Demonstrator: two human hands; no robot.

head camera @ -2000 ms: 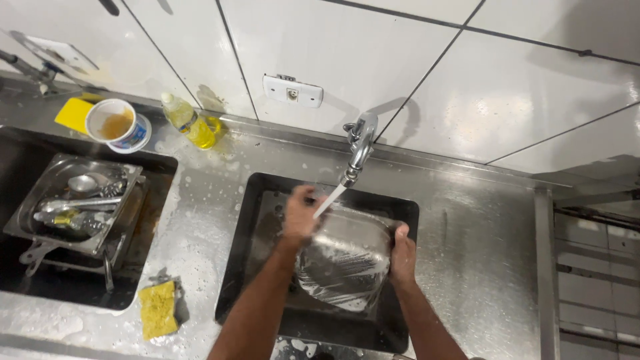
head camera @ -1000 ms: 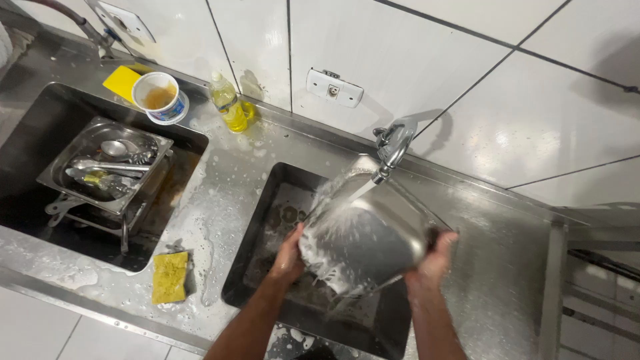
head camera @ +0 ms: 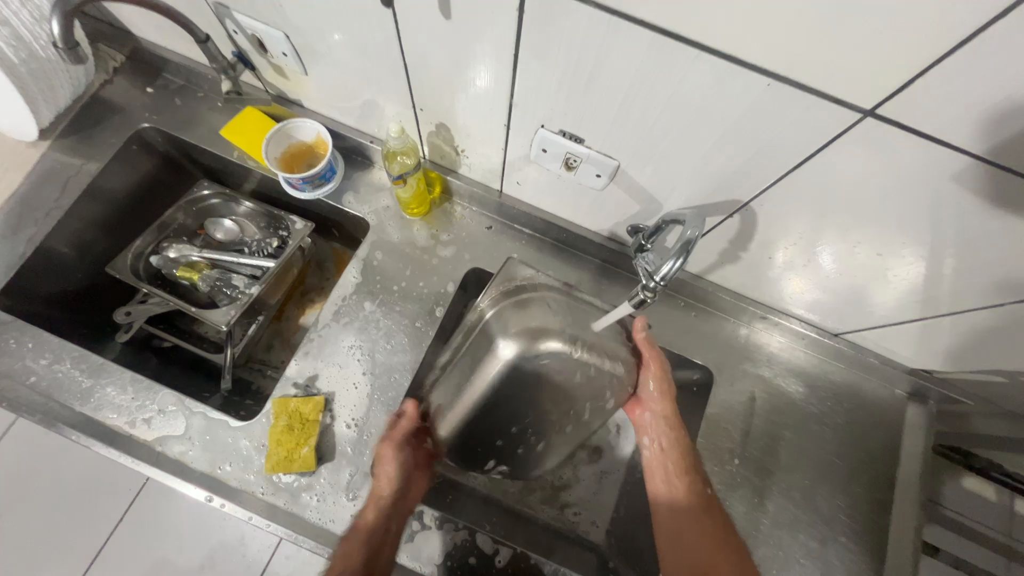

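Observation:
A rectangular stainless-steel food pan (head camera: 536,376) is tilted over the right sink basin (head camera: 694,384), its underside and outer walls facing me. My left hand (head camera: 406,452), slightly blurred, grips the pan's left edge. On its right edge is my right hand (head camera: 654,372), thumb up near the tap. Water runs from the chrome faucet (head camera: 664,260) onto the pan's upper right side. Both forearms look wet.
Left basin (head camera: 72,240) holds another steel pan (head camera: 210,252) with spoons and utensils. Yellow sponge (head camera: 294,434) lies on the counter between basins. A yellow detergent bottle (head camera: 406,172), a plastic tub (head camera: 304,156) and a yellow cloth or sponge (head camera: 250,134) stand along the wall.
Both hands have turned the pan, and its smooth outer side now faces me. The white foam or splash seen on it one second ago is mostly gone. The view has shifted.

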